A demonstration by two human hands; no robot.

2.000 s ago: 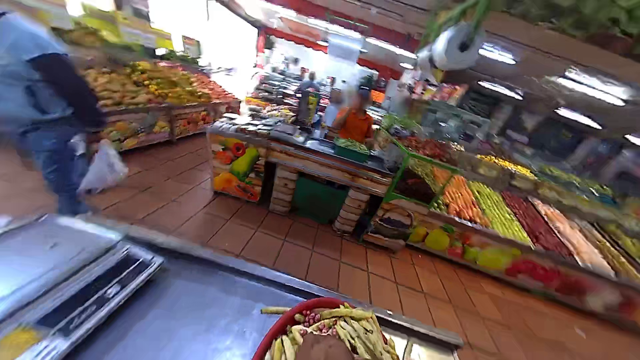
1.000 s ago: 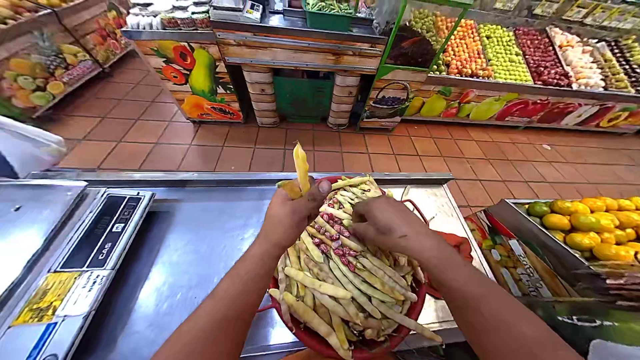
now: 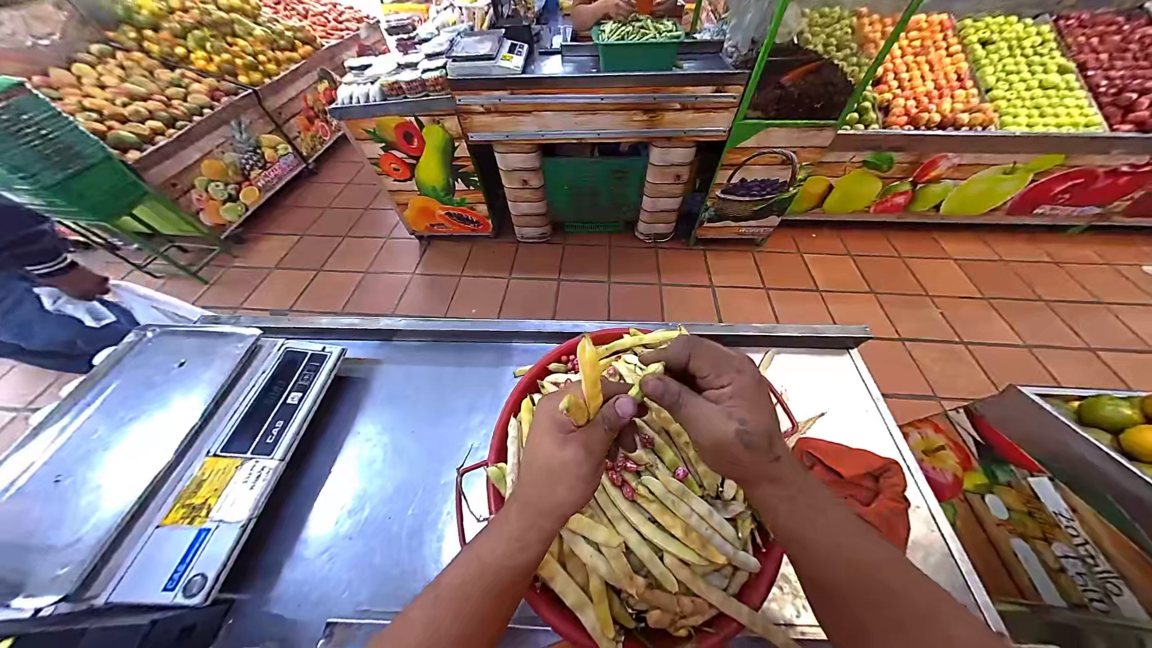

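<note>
A red plastic basin (image 3: 768, 562) full of yellowish bean pods (image 3: 693, 531) stands on the metal counter in front of me. Over its far part my left hand (image 3: 571, 441) holds yellow pod pieces, one sticking up between the fingers. My right hand (image 3: 720, 405) pinches a greenish pod at its fingertips, which meet the left thumb. Loose pink-red speckled beans (image 3: 621, 472) lie on the pods just below my hands.
A CAS scale (image 3: 243, 477) sits on the metal counter (image 3: 387, 450) at the left. Right of the basin lies a red cloth (image 3: 855, 486). A green crate of green pods (image 3: 637, 49) stands on the opposite counter. At the left edge, a person's hand (image 3: 85, 282) is near a white bag.
My hands, apart over the basin a second ago, have come together at a pod. The view has swung down to the basin since the first frame.
</note>
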